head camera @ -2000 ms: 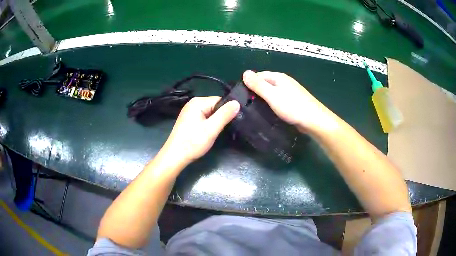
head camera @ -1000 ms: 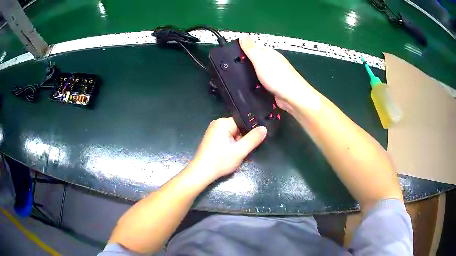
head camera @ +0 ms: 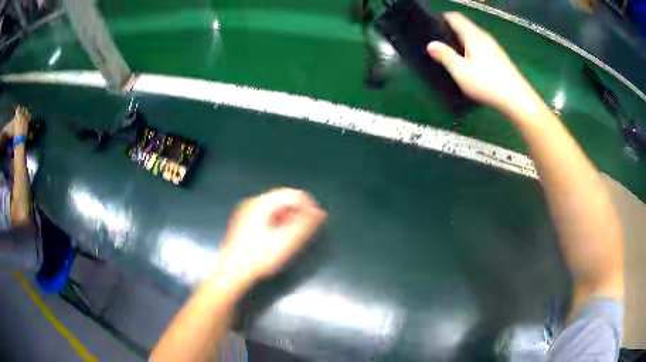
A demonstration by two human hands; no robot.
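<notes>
My right hand [head camera: 476, 67] grips the closed black power strip [head camera: 418, 49] by its right side, over the bright green conveyor belt beyond the white rail. The strip is blurred and tilted, and its cord hangs at its left end. My left hand [head camera: 273, 230] is over the dark green bench, fingers curled, blurred, with nothing seen in it. An open power strip base [head camera: 166, 155] with wires and a pale board lies on the bench at the left, its black cord [head camera: 106, 134] beside it.
The scuffed white rail [head camera: 340, 118] separates bench and belt. A grey post [head camera: 99, 46] stands at the rail's left. Another person's arm [head camera: 21, 177] with a blue wristband is at the far left. A cardboard sheet [head camera: 632, 240] shows at the right. Another black item [head camera: 613, 102] lies on the belt.
The power strip has moved from the bench, away over the rail, in my right hand. My left hand has let go of it. The view has turned left, and the squeeze bottle is no longer seen.
</notes>
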